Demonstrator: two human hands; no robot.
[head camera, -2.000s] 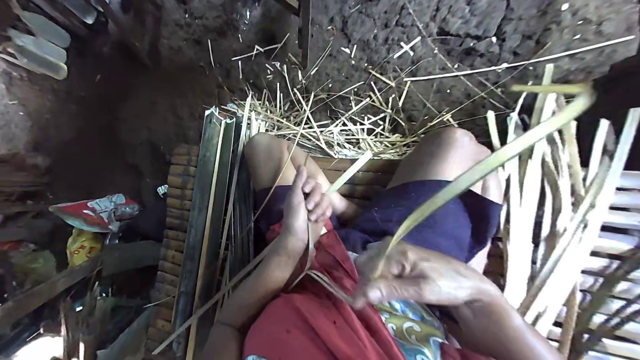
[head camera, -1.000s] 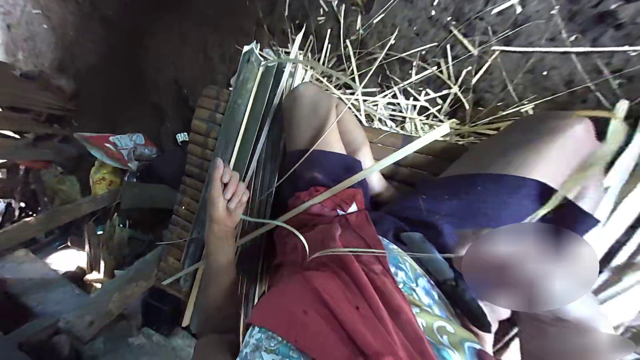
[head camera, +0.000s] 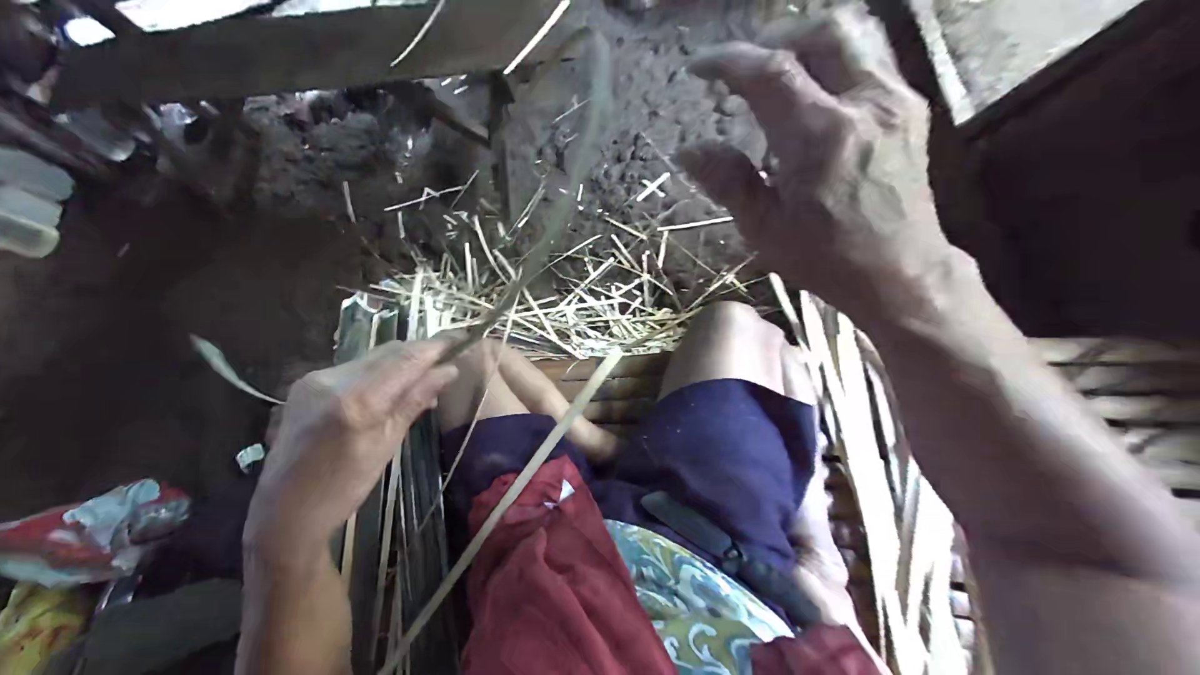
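Note:
My left hand (head camera: 361, 403) is closed on a thin, flexible plant strip (head camera: 548, 234), likely bamboo, which curves up and away from the fingers. One pale end of a strip (head camera: 225, 367) sticks out to the left behind that hand. My right hand (head camera: 825, 141) is raised at the upper right, fingers spread and bent, holding nothing that shows. A pale straight strip (head camera: 530, 469) lies slanting across the red cloth (head camera: 553, 562) on my lap. A knife or similar dark-handled tool (head camera: 689, 525) seems to rest against the dark blue shorts; its kind is unclear.
Split green bamboo lengths (head camera: 361, 328) stand by my left leg. Pale strips (head camera: 867, 450) lie to the right on the slatted bamboo seat (head camera: 637, 375). Thin shavings (head camera: 600, 309) cover the ground ahead. A red and white plastic packet (head camera: 103, 530) is at the left.
My right hand has moved from low at the right to high at the upper right, now spread. The strip from my left hand now curves upward. The view has shifted.

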